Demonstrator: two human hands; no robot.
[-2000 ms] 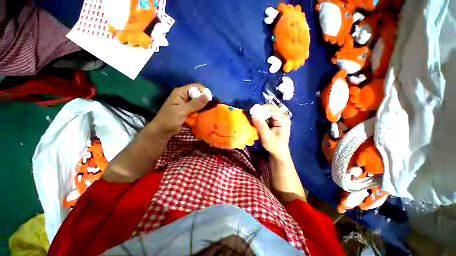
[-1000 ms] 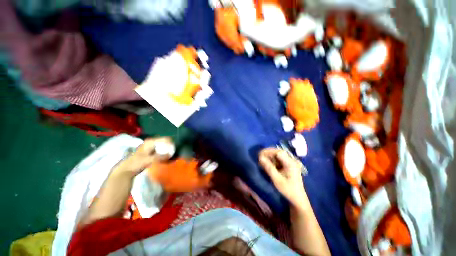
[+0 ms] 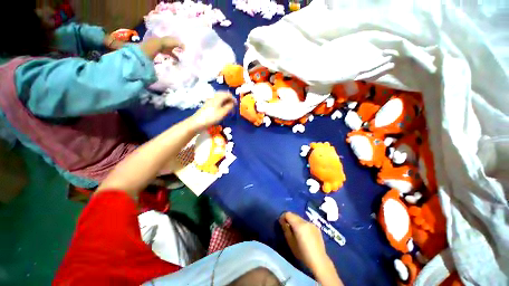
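My left hand (image 3: 216,109) is stretched forward over the table, just left of the near end of the plush crab pile (image 3: 252,110). Its fingers are curled and blurred, and no toy shows in it. My right hand (image 3: 301,237) is low over the table edge with thumb and fingertips close together; anything thin between them is too small to see. An orange plush crab (image 3: 326,166) lies ahead of the right hand. A loose white claw (image 3: 330,208) and small thread snips (image 3: 325,225) lie just beside that hand.
A sample crab (image 3: 210,151) lies on a printed sheet (image 3: 198,181). A person in teal sleeves (image 3: 83,81) sits at left by white stuffing (image 3: 187,98). A large white sack (image 3: 368,50) borders the crab pile. A white bag (image 3: 173,237) is below the table.
The view has swung up and left. My left hand has moved from the lap to far forward and no longer holds the crab, which is out of sight. My right hand stays near the snips.
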